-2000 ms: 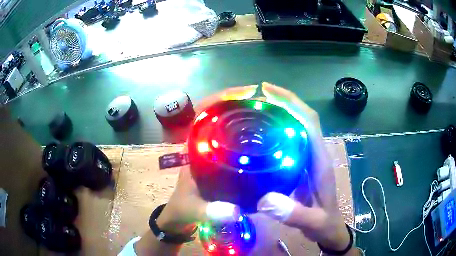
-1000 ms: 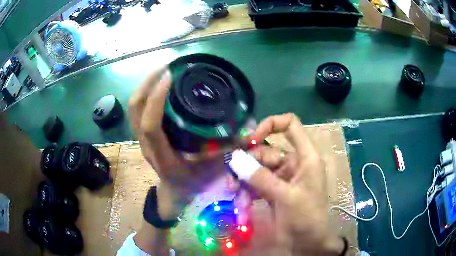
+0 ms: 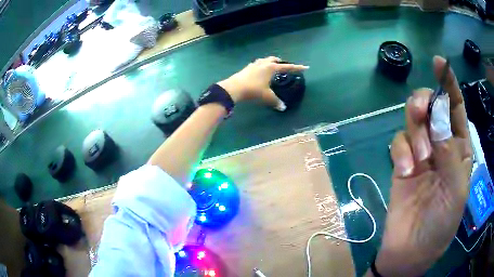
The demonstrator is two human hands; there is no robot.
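My left hand [image 3: 260, 84] reaches onto the green belt, its thumb and fingers around an unlit black speaker [image 3: 290, 88]. My right hand [image 3: 433, 162] is raised at the right, with white wrap on a fingertip, and pinches a thin dark stick [image 3: 437, 94]. A lit speaker [image 3: 215, 199] with green and blue lights sits on the brown board [image 3: 276, 200], beside my left forearm. A second lit speaker [image 3: 197, 262] with red and pink lights is below it, cut off by the bottom edge and partly hidden by my sleeve.
More black speakers [image 3: 395, 60] stand on the belt at right; several pale-topped ones [image 3: 173, 110] are at left. Black speakers cluster [image 3: 51, 222] at lower left. A white cable [image 3: 374, 222] curls across the board's right edge. A blue-screened device [image 3: 480, 197] is far right. A black tray [image 3: 260, 13] lies beyond.
The speaker held in both hands is no longer held; two lit speakers now show on the board. My left hand has moved out to the belt, my right hand up and right. The view has shifted.
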